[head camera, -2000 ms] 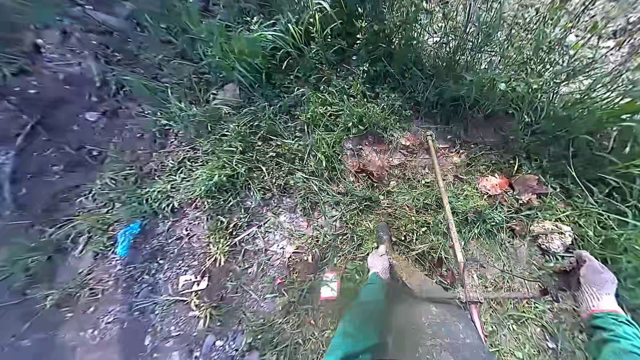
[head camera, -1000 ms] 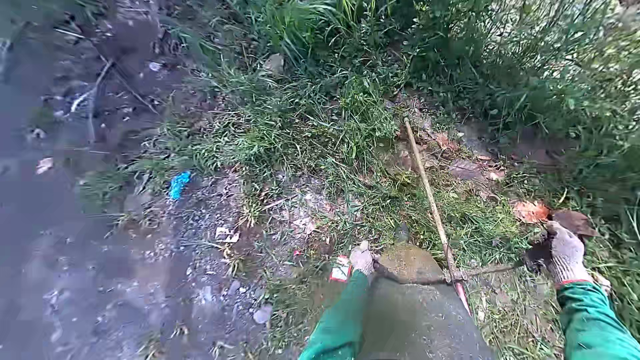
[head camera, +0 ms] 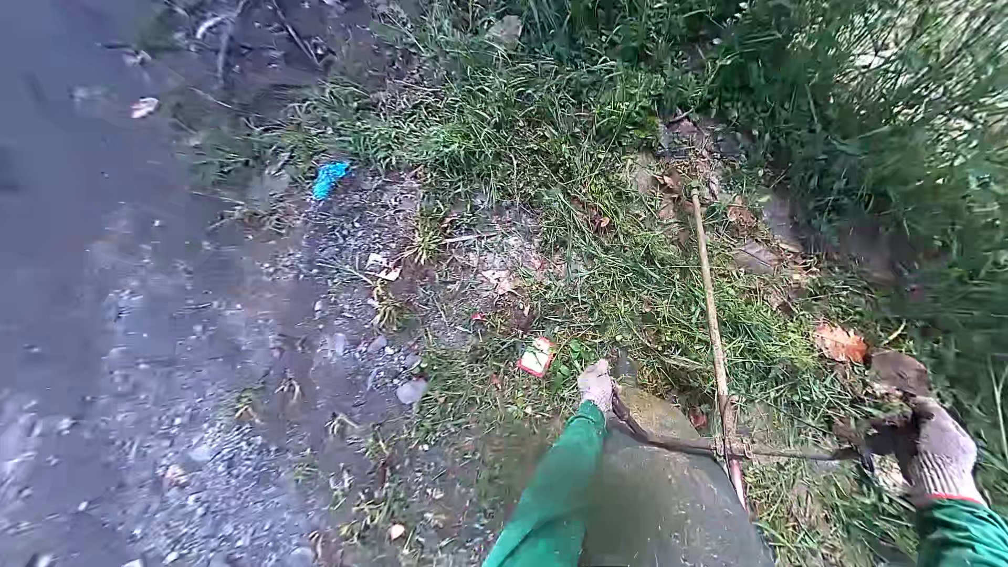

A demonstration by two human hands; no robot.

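My left hand, in a pale knit work glove and green sleeve, is closed on the left end of a dark curved handlebar. My right hand, gloved alike, grips the bar's other end, where a dark fitting partly shows. A long thin shaft crosses the bar, joined to it by a wrapped binding, and reaches forward over the grass. Its far end lies by dry leaves and flat stones; whether a working head is fitted there cannot be told. My dark-clad lower body shows beneath the bar.
Grass and taller weeds grow ahead and at the right. Muddy, gravelly ground with shallow water lies at the left. A blue plastic scrap, a red-edged white packet, an orange-brown leaf and a stone lie about.
The view has shifted left, showing more of the muddy ground. Both hands stay on the bar, and the shaft's far end leans further left relative to it than before.
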